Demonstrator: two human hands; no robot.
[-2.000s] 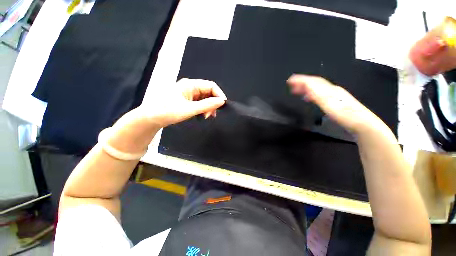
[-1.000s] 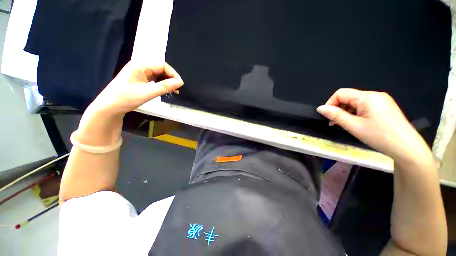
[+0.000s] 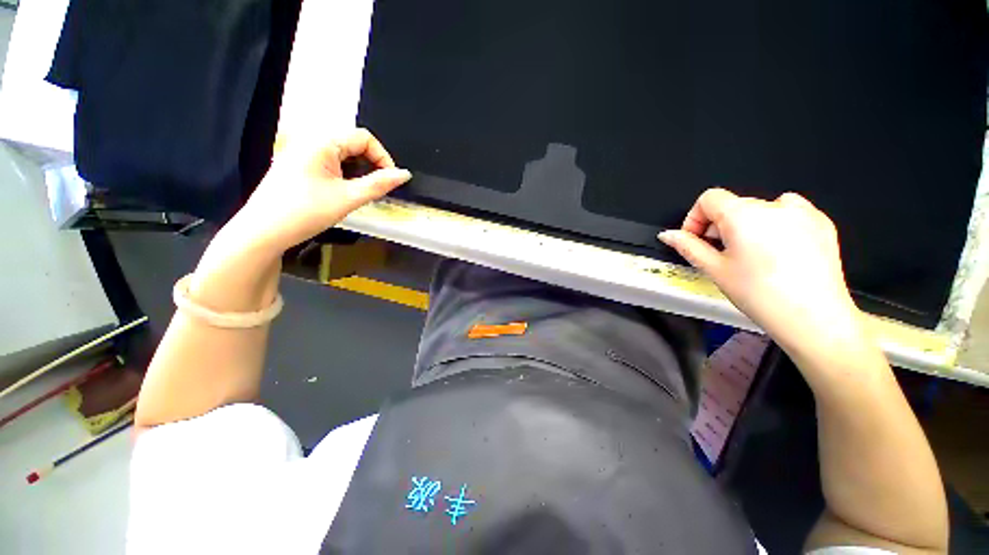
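A large flat black panel [image 3: 672, 108] lies in front of me, its near border along the table's near edge. A dark grey stepped patch [image 3: 553, 182] shows near that border, with a grey band running out to both sides. My left hand [image 3: 345, 179] pinches the near border at its left end between thumb and index finger. My right hand [image 3: 737, 244] pinches the border further right, thumb and index finger together. The far side of the panel is cut off by the picture's top edge.
The white table's yellowed near edge [image 3: 521, 247] runs between the panel and my dark grey apron [image 3: 542, 455]. Stacked black cloth [image 3: 174, 98] lies at left and hangs over the edge. Rods and a brown piece are on the floor at lower left.
My hands have come slightly closer together and the panel's near border now lies flatter along the table edge. Earlier my right hand was raised and open. The view has shifted nearer the table edge.
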